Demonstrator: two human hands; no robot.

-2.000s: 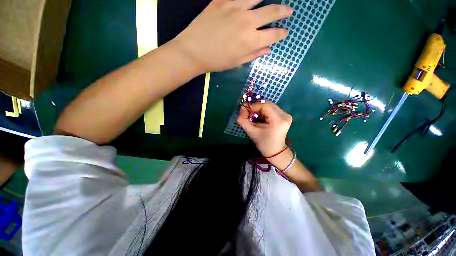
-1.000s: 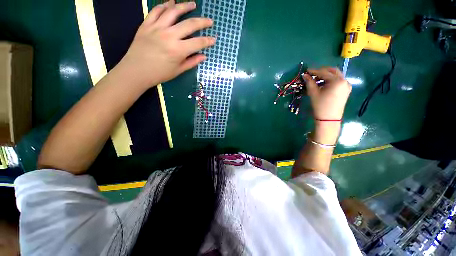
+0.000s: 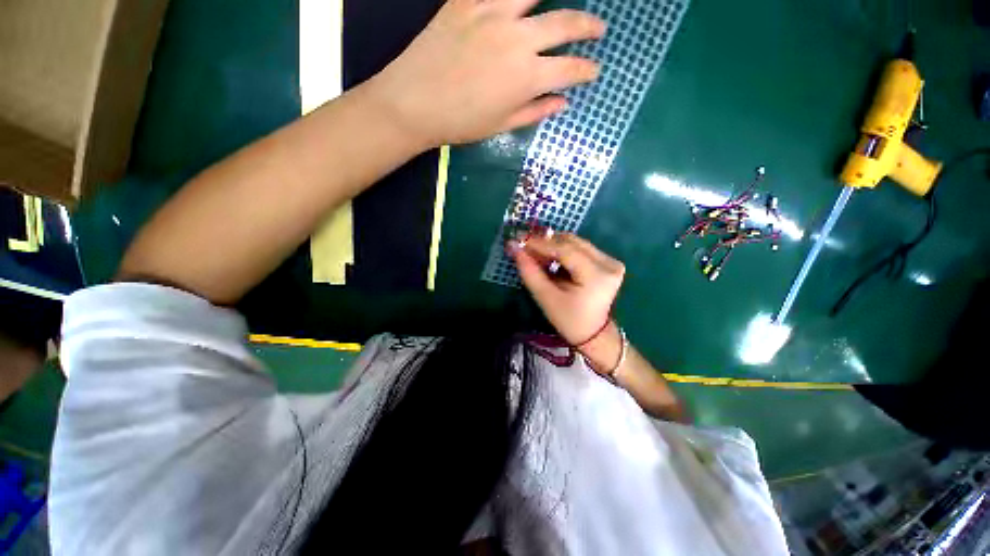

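Observation:
The grey-white perforated strip (image 3: 613, 98) lies slanted on the glossy green bench. My left hand (image 3: 489, 71) rests palm down with fingers spread over its left edge. My right hand (image 3: 570, 285) is at the strip's lower end, thumb and fingers pinched on a small wired component (image 3: 554, 266) with a white tip. A small group of red-and-black wired components (image 3: 530, 198) lies on the strip just above my right fingertips. A loose pile of similar wired components (image 3: 730, 226) lies on the bench to the right.
A yellow hot glue gun (image 3: 885, 128) with a long translucent glue stick (image 3: 812, 255) lies at the right, its black cord (image 3: 901, 255) beside it. A black band with cream-yellow edges (image 3: 396, 206) lies left of the strip. A brown cardboard box (image 3: 103, 98) stands at upper left.
My right hand has moved from the loose pile on the right back to the lower end of the strip. My left hand remains over the strip. The camera view has shifted.

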